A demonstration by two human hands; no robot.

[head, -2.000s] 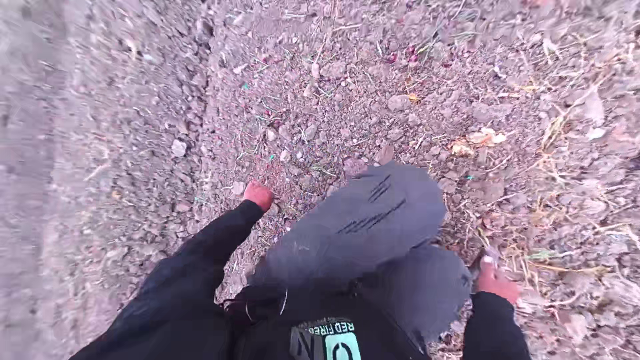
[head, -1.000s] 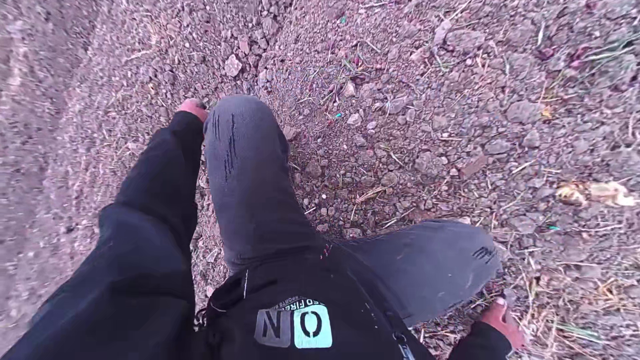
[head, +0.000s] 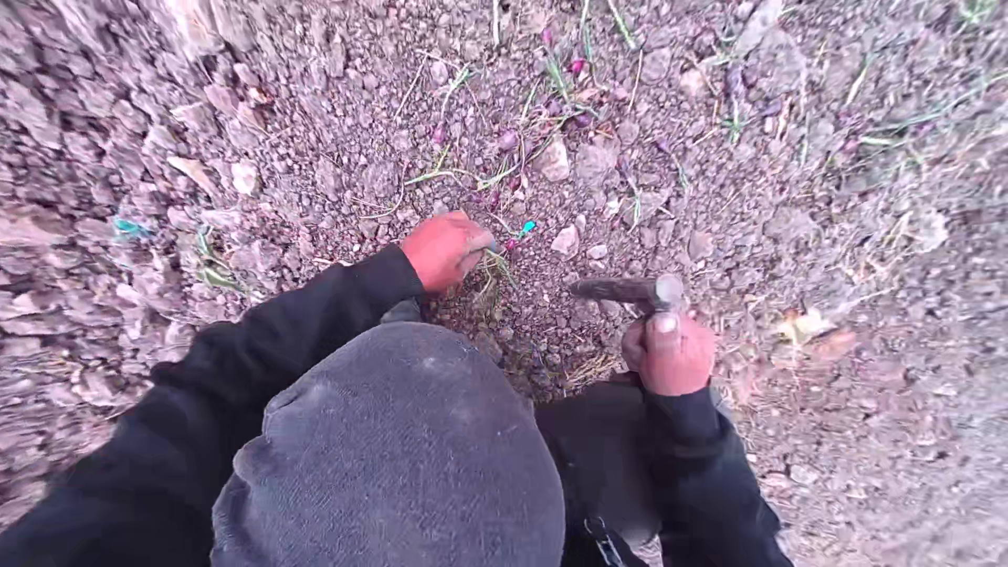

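Note:
My left hand (head: 447,250), in front of my bent knee, has its fingers closed on thin green plant leaves (head: 496,272) at the soil. My right hand (head: 671,353) grips a short-handled tool (head: 618,290) with a dark, narrow metal head pointing left; its exact kind is not clear. Small purple-red bulbs, likely onions (head: 508,140), with green leaves lie on the ground ahead of both hands. A bit of turquoise material (head: 527,228) is just right of my left fingertips.
Stony, cloddy soil (head: 354,157) surrounds me. Pale stones (head: 565,241) lie between the hands and beyond. A dry yellowish leaf (head: 803,324) lies to the right, another turquoise scrap (head: 130,228) to the left. My grey-trousered knee (head: 417,441) fills the lower middle.
Both hands have come forward, past where they were beside my legs. The tool in my right hand now shows plainly. The view has shifted a lot.

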